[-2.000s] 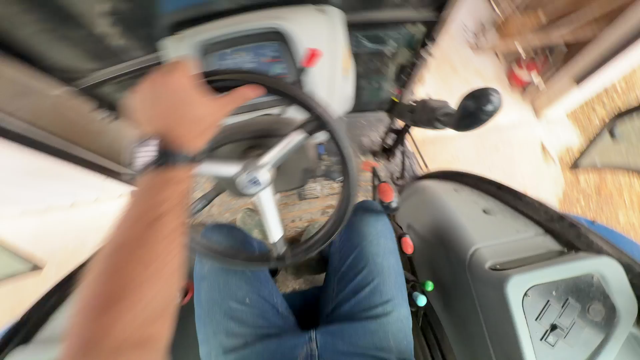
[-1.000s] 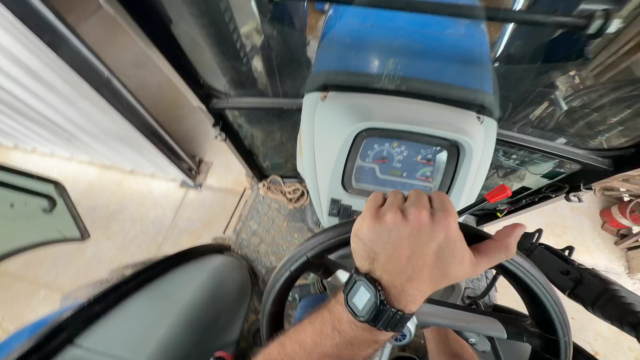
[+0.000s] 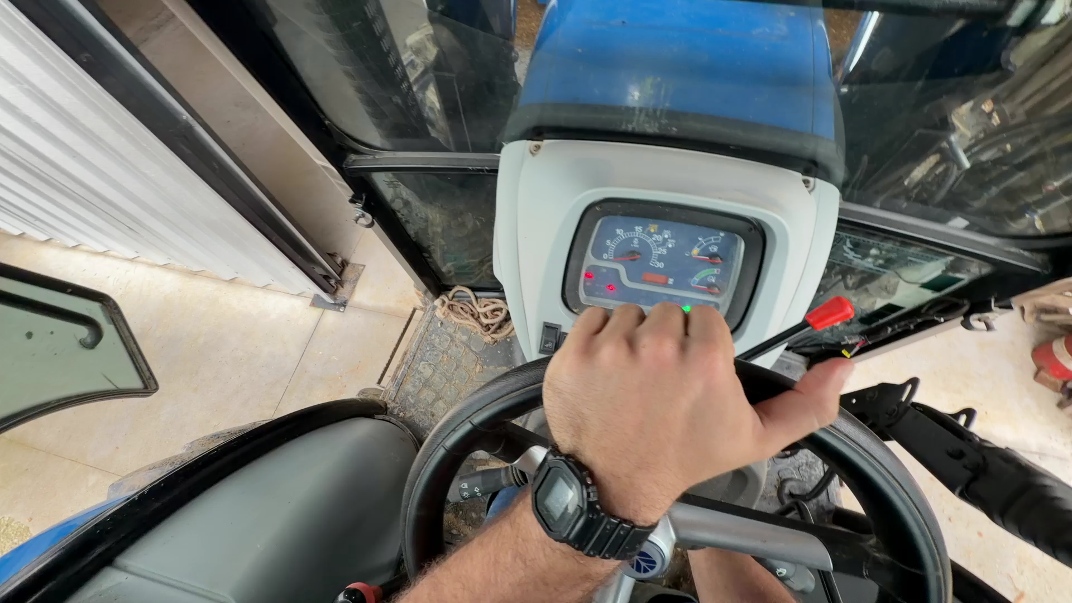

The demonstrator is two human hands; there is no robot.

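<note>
My left hand (image 3: pixel 662 394), with a black digital watch (image 3: pixel 565 507) on its wrist, lies over the top of the black steering wheel (image 3: pixel 469 410). Its fingers bend over the rim and the thumb points right along it. Just beyond the knuckles, the instrument panel (image 3: pixel 662 251) shows dial gauges and small red and green lit lamps. A bare forearm (image 3: pixel 737 578), apparently my right, shows under the wheel; its hand is hidden. A red-knobbed lever (image 3: pixel 829 313) stands right of the column, and a stalk (image 3: pixel 486 483) sticks out left of it.
A blue tractor hood (image 3: pixel 678 59) lies beyond the windshield. Coiled rope (image 3: pixel 476 314) rests on the cab floor (image 3: pixel 444 360). A grey fender panel (image 3: pixel 268 511) is at left, near an open glass door (image 3: pixel 67 347) and a corrugated wall (image 3: pixel 126 167). A black jointed arm (image 3: pixel 963 452) stands at right.
The view has swung strongly since two seconds ago. Over the last second, my left hand has stayed on the wheel rim, and red and green lamps have come on in the instrument panel.
</note>
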